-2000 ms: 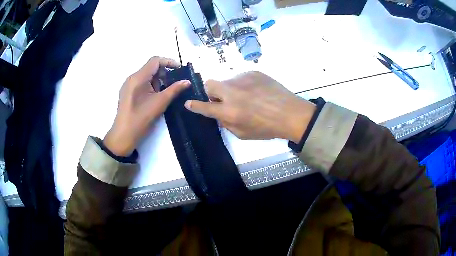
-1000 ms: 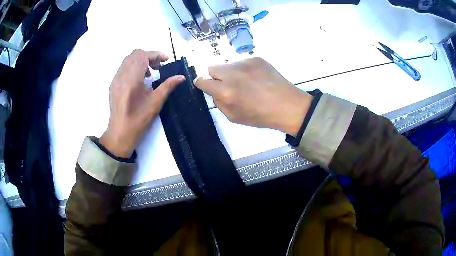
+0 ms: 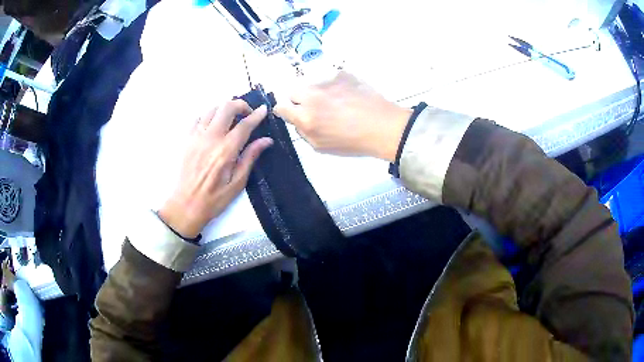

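A black strip [image 3: 291, 185] with a pale stitched line lies on the white sewing table and hangs over its front edge. My left hand [image 3: 220, 159] lies on the strip's far end, its fingertips pressing the cloth. My right hand [image 3: 346, 113] is at the right edge of that end, thumb and fingers together at the cloth; its grip is partly hidden. The presser foot area [image 3: 296, 67] of the sewing machine is just beyond the strip's end, with a blue-grey knob [image 3: 309, 44] beside it.
Thread snips [image 3: 547, 58] lie open at the right. A large black cloth heap [image 3: 74, 155] runs down the left. A printed scale [image 3: 381, 206] follows the table's front edge. Blue crates [image 3: 630, 201] stand at the far right. Part of a person's head shows at top left.
The view has shifted, showing more on the left. My left hand has moved from the strip's left edge onto its top, fingers now over the end. My right hand stays at the right edge.
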